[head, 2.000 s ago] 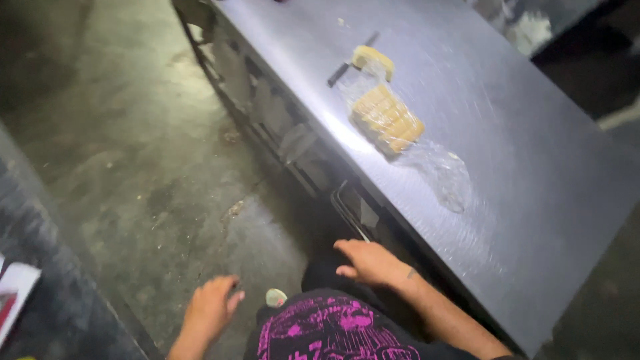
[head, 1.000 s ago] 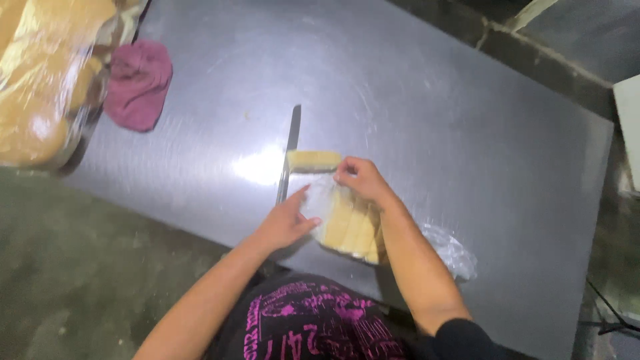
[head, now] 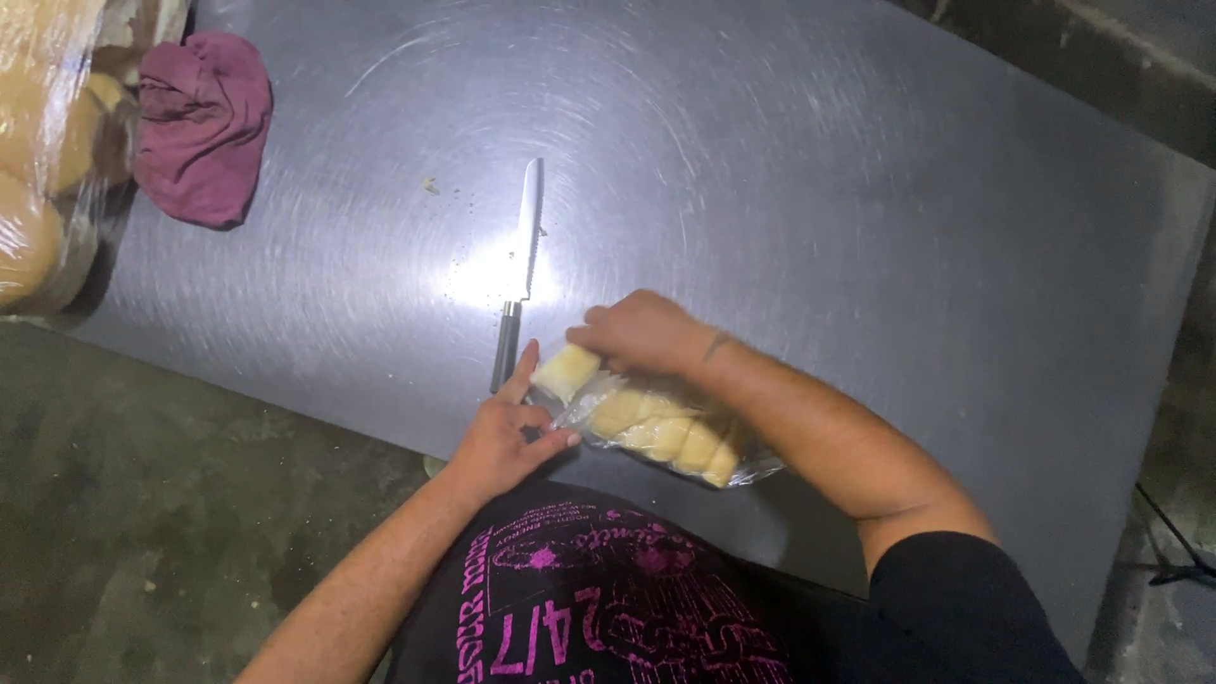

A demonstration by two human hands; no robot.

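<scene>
Several joined pieces of bread point(head: 665, 432) lie inside a clear plastic bag point(head: 755, 468) near the table's front edge. A separate pale piece of bread point(head: 567, 370) is at the bag's mouth, between my hands. My left hand point(head: 513, 427) pinches the edge of the bag's opening between thumb and fingers, the index finger stretched out beside the knife handle. My right hand point(head: 641, 332) is closed on the separate piece from above; its fingertips are partly hidden. A serrated knife point(head: 529, 237) with a black handle lies flat on the table, just left of the bread, blade pointing away from me.
The metal table point(head: 855, 237) bears a few crumbs near the knife. At the upper left, a crumpled maroon cloth point(head: 204, 128) lies beside large plastic-wrapped bread point(head: 38, 190). Concrete floor point(head: 190, 513) shows beyond the table's front left edge.
Both hands were off the table two seconds ago and are now at the bread. The separate piece, beyond the bag's mouth one second ago, is now at it. The view has shifted greatly.
</scene>
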